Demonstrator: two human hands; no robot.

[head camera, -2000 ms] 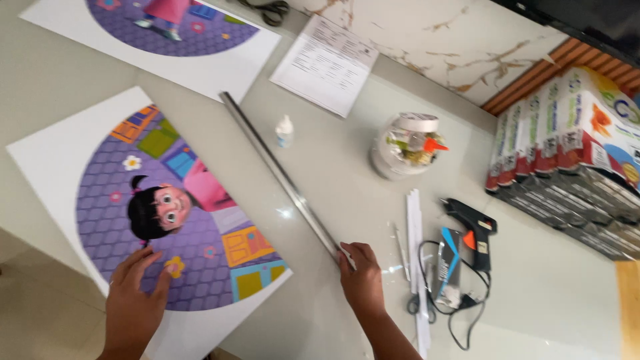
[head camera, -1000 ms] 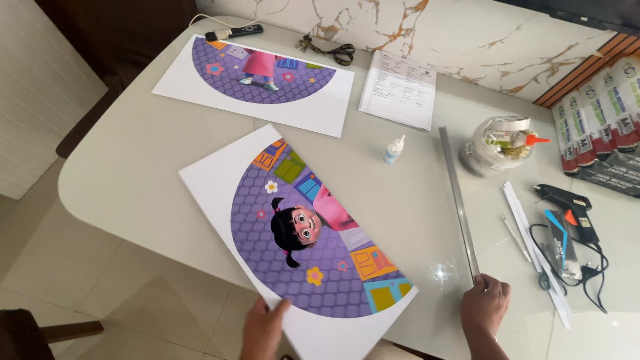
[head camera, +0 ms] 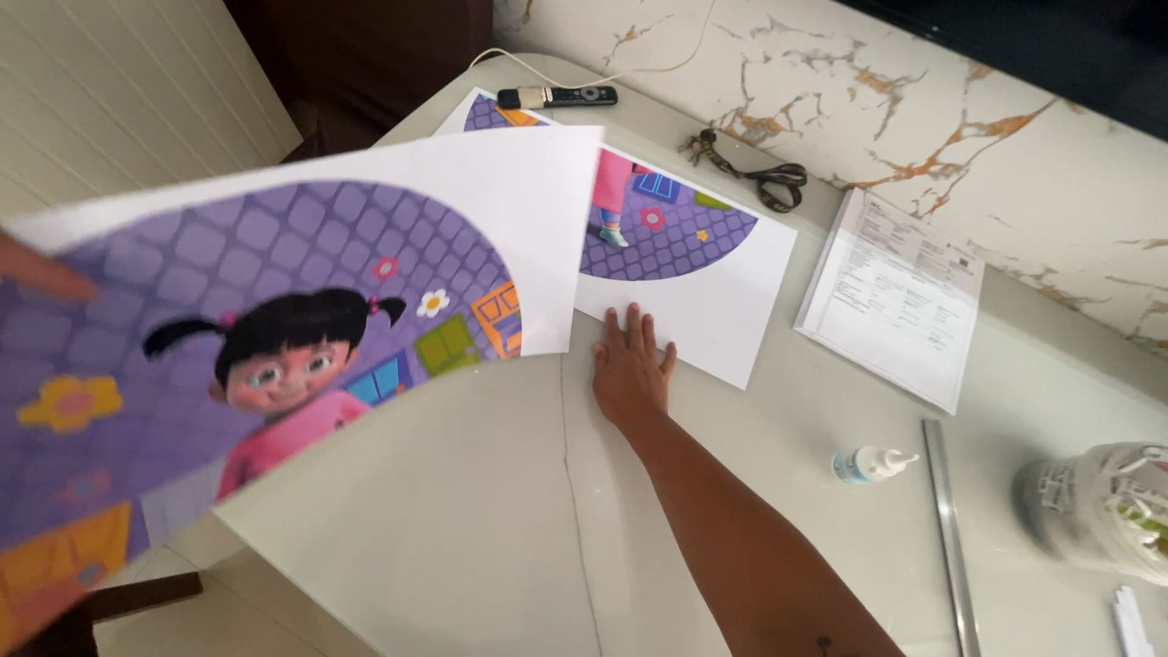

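Note:
At the left edge my left hand (head camera: pixel 41 269) grips a printed sheet (head camera: pixel 301 237) that is raised off the table and shows a cartoon child with black pigtails on a purple tiled ground. Only a blurred finger or so of that hand is in view. My right hand (head camera: pixel 632 365) lies palm down, fingers spread, at the lower edge of a second printed sheet (head camera: pixel 703 315), which is flat on the table and partly covered by the raised one. A metal ruler or flat bar (head camera: pixel 949 538) rests on the table to the right, apart from both hands.
A small glue bottle (head camera: pixel 871 464) stands right of my right forearm. Beyond are a stack of printed papers (head camera: pixel 894 297), a dark lanyard (head camera: pixel 753 173) and a remote control (head camera: pixel 579 97). A clear plastic jar (head camera: pixel 1090 511) is at the right, and the marbled wall (head camera: pixel 849 100) borders the table.
My right hand has let go of the metal bar and moved left to the second sheet. My left hand has lifted the pigtailed-child sheet off the table. The view has swung left.

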